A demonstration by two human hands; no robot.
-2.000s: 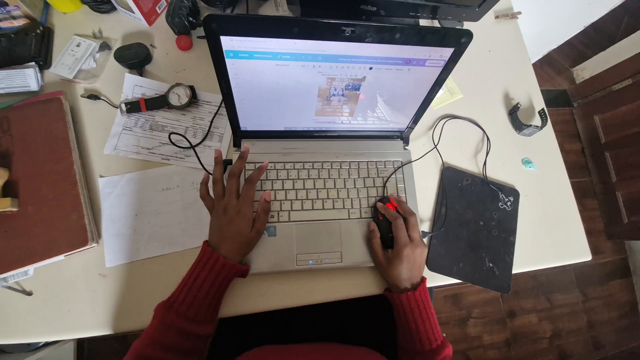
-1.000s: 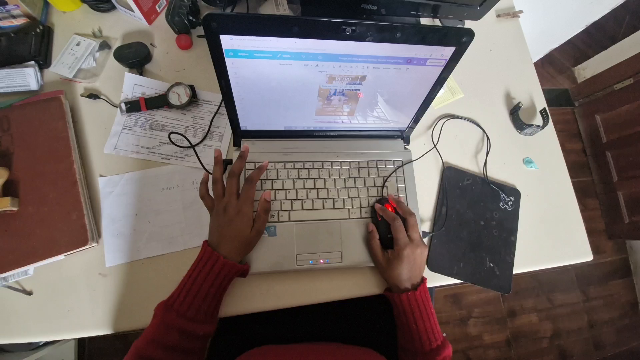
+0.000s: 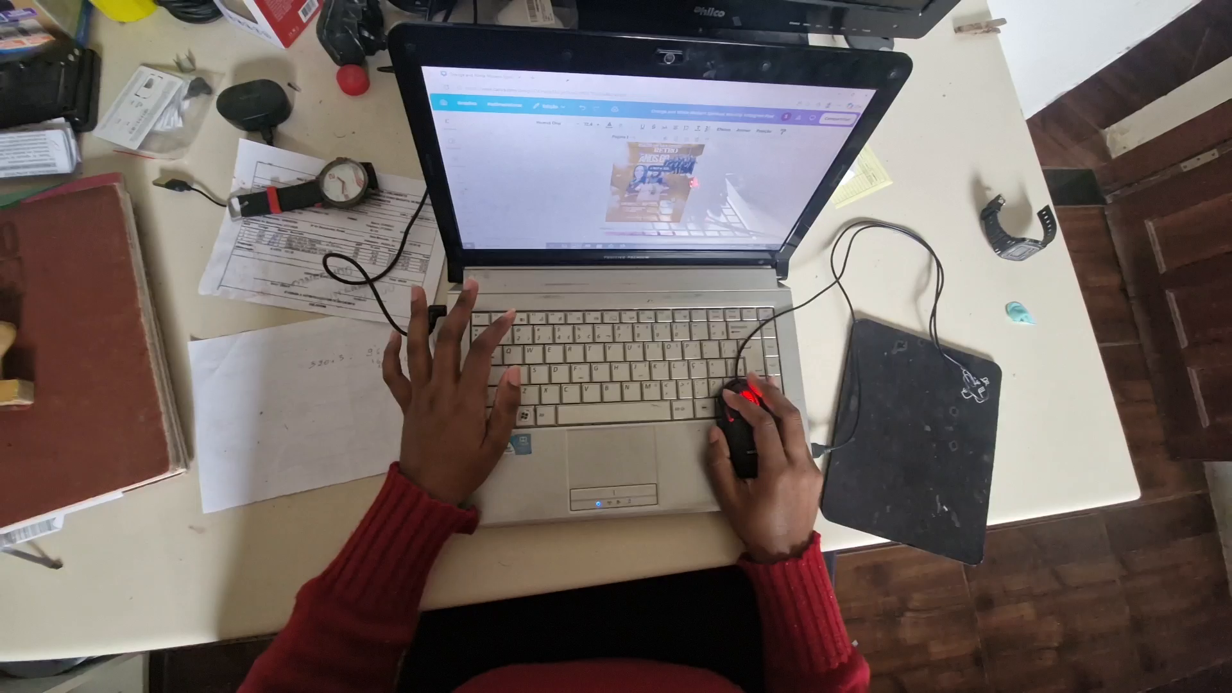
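An open silver laptop (image 3: 611, 462) with a lit screen (image 3: 539, 183) stands in front of me; the screen shows a page with a picture on it. My left hand (image 3: 448, 404) rests with spread fingers over the left edge of the laptop's keyboard (image 3: 626, 366) and holds nothing. On the right side of the palm rest, my right hand (image 3: 770, 472) lies over a black wired mouse (image 3: 739, 433) that glows red, with the fingers curved round it. The mouse's thin black cable runs up over the keys and loops on the table at the right.
A black mouse pad (image 3: 910, 443) overhangs the table's front edge at the right, near a black digital watch (image 3: 1015, 231). To the left lie printed papers (image 3: 318, 255), a blank-looking sheet (image 3: 289, 423), an analog wristwatch (image 3: 344, 183) and a large brown book (image 3: 87, 356). Part of a monitor (image 3: 770, 14) stands behind.
The page on the laptop screen has shifted, and its picture sits differently from before. Both hands have stayed in place.
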